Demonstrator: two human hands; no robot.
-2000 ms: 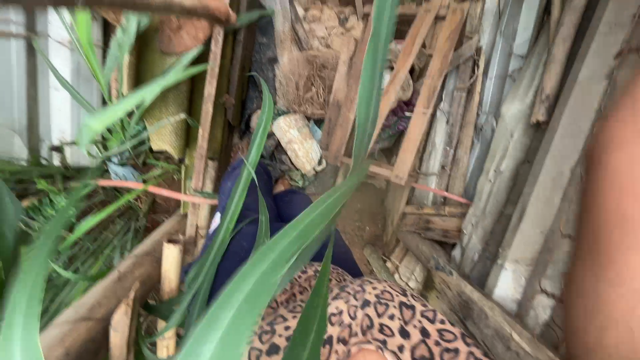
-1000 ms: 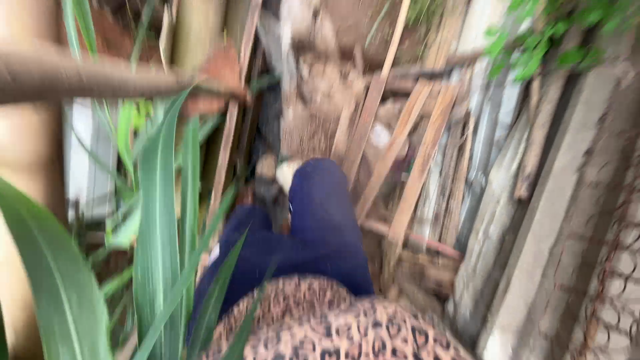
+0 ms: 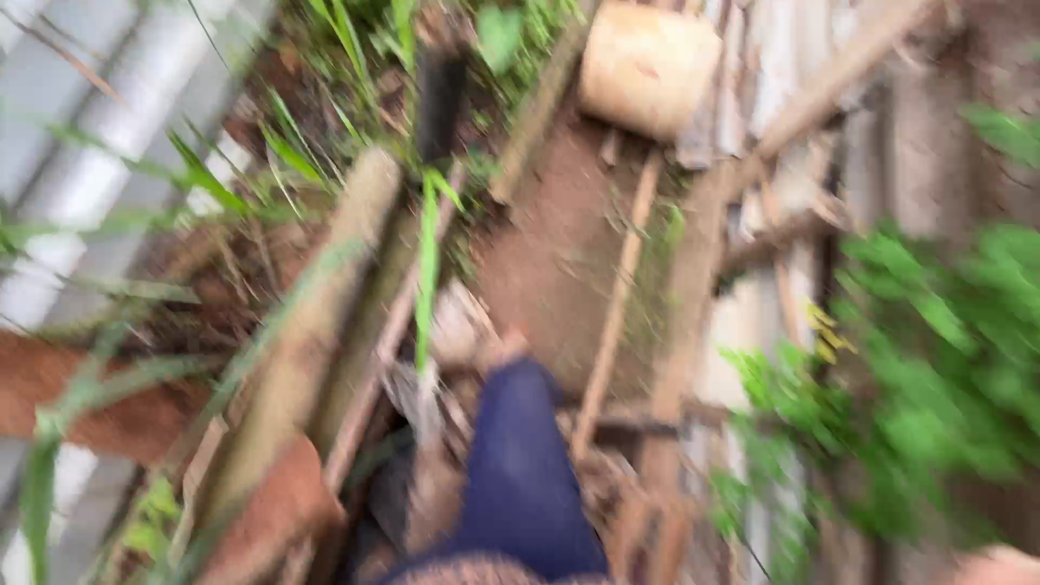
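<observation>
At the bottom right corner a blurred bit of skin shows, part of my right hand or arm; which part, and whether it holds anything, cannot be made out. Green leaves are the nearest things above it. My left hand is out of view. My leg in dark blue trousers reaches forward from the edge of a leopard-print garment, with the foot on the ground beside a pale block or stone.
Bare soil runs ahead between a thick pole on the left and wooden strips on the right. A pale cut log or block lies at the far end. Corrugated metal sheet stands at the left; a broken reddish piece lies lower left.
The view has shifted strongly forward along the narrow passage. The long green leaves that crossed the foreground have left the middle, and leafy green growth now fills the right side.
</observation>
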